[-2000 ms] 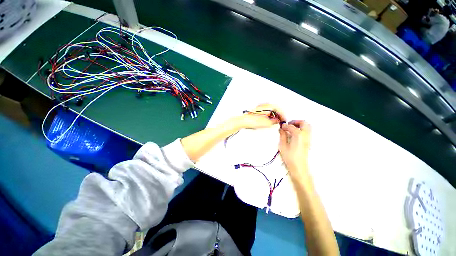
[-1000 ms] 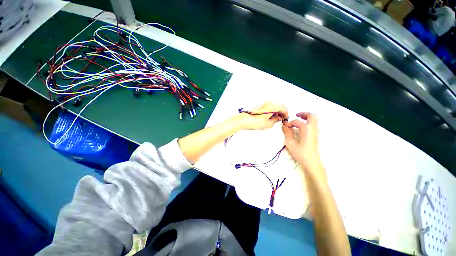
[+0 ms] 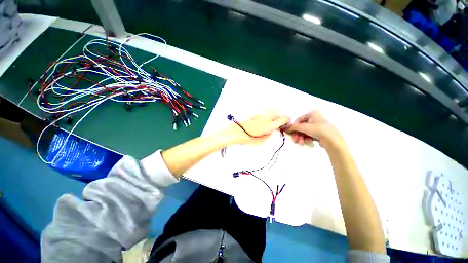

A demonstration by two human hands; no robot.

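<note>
My left hand [image 3: 261,126] and my right hand [image 3: 310,128] meet fingertip to fingertip over a white panel [image 3: 295,180], pinching part of a thin red and black wire harness [image 3: 279,149]. What exactly is between the fingertips is too small to tell. One lead passes over the back of my left hand to a black connector housing [image 3: 230,117]. The harness runs down over the panel to another black connector [image 3: 236,174] and to a dark lead end with a pale tip [image 3: 272,210] at the panel's near edge. The panel's outline is hard to see against the white bench.
A harness bundle [image 3: 128,85] of white, red and black wires lies on the green mat [image 3: 123,131] at left. A dotted panel [image 3: 449,215] lies far right. A metal post [image 3: 108,18] stands behind the mat. The dark green conveyor belt [image 3: 246,51] runs beyond the bench.
My right hand has turned, its forearm now farther right. The lead with the connector has shifted left and now lies over the back of my left hand. The view has shifted slightly.
</note>
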